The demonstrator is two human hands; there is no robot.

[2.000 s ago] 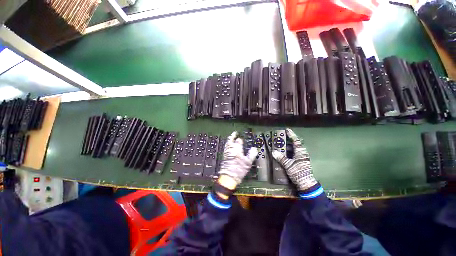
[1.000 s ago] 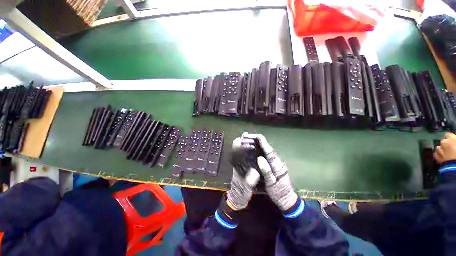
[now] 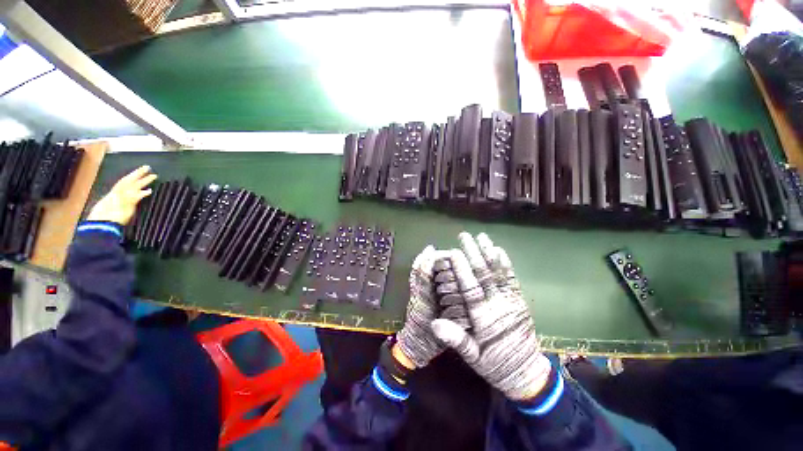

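Observation:
My left hand [image 3: 420, 310], in a grey-white knit glove, holds a handful of black remotes [image 3: 448, 289] upright near the bench's front edge. My right hand [image 3: 502, 321], gloved too, lies against the handful's right side with its fingers extended and close together. The remotes' ends and edges show between my palms; their lower parts are hidden. To the left, a face-up row of remotes [image 3: 349, 275] lies flat, buttons visible. It meets a left-hand row of leaning, overlapping remotes [image 3: 220, 231].
The main pile [image 3: 563, 163] spans the bench middle and right. A single face-up remote [image 3: 636, 284] lies tilted at right, near more remotes [image 3: 762, 295]. A neighbour's bare hand [image 3: 126, 195] is by the left row. A red plastic bag [image 3: 590, 31] lies at the far side.
The handful now stands more upright between my palms. A single remote has appeared on the bench at right. A neighbour's hand has come in at left, and the one at far right has gone.

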